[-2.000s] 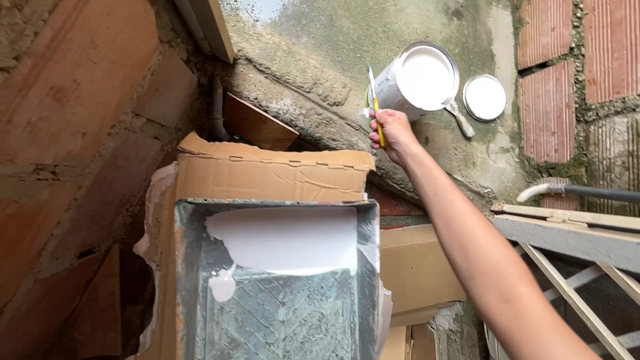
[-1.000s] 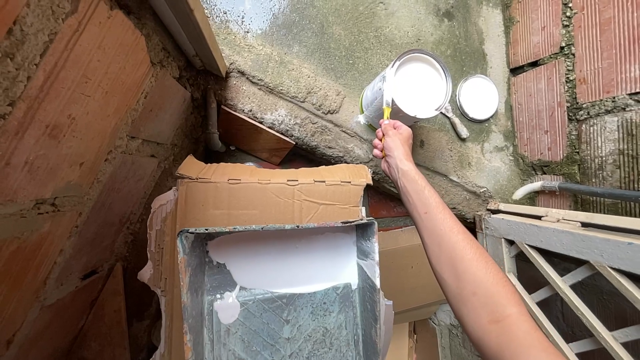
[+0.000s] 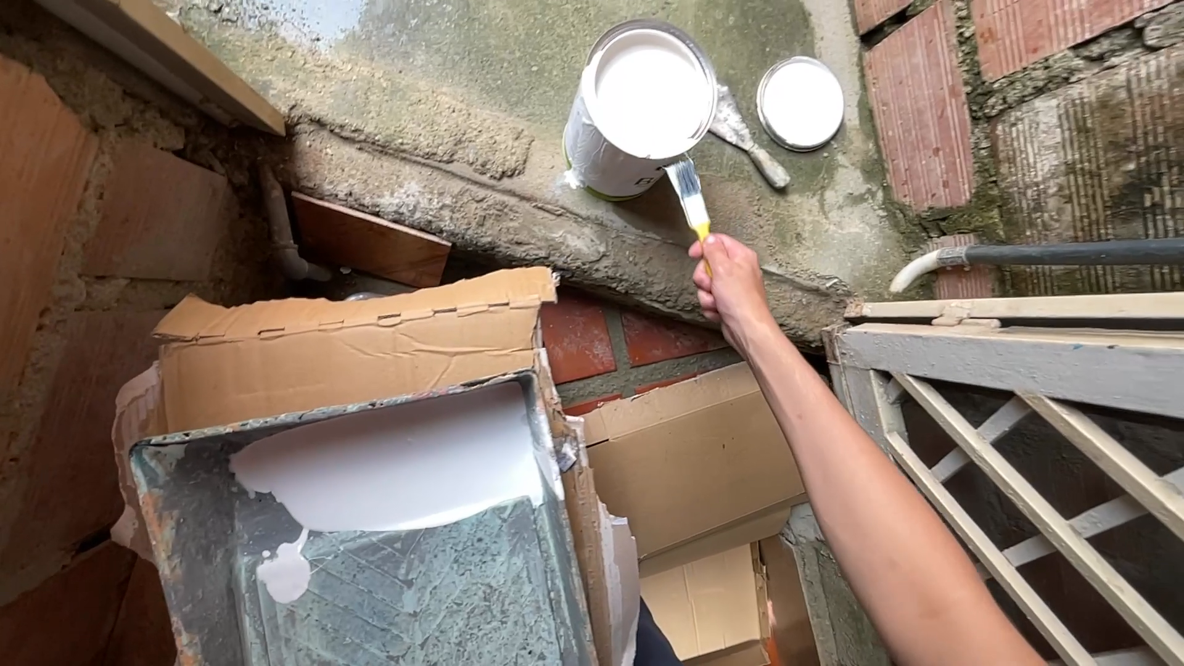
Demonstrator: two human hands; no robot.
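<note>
My right hand (image 3: 731, 285) grips the yellow handle of a small paintbrush (image 3: 689, 190). The brush's bristles, coated white at the edges, point up at the lower right rim of an open can of white paint (image 3: 601, 153); whether they touch it I cannot tell. Against the can's right side lies a paint-smeared putty knife or scraper (image 3: 754, 155), and right of it a round white lid (image 3: 801, 104). At lower left, a worn paint tray (image 3: 398, 592) holds a pool of white paint (image 3: 416, 462) at its upper end. My left hand is out of view.
Torn cardboard (image 3: 351, 370) surrounds the tray, with more cardboard (image 3: 694, 462) to its right. A grey lattice gate or frame (image 3: 1008, 361) stands at right, below a dark hose (image 3: 1073, 253). Brick walls rise on both sides. A rough concrete ledge (image 3: 444, 203) crosses the middle.
Two seconds ago the brush stood upright left of the can; a second ago its bristles were over the can's left edge. Now they are at the lower right rim, outside the opening.
</note>
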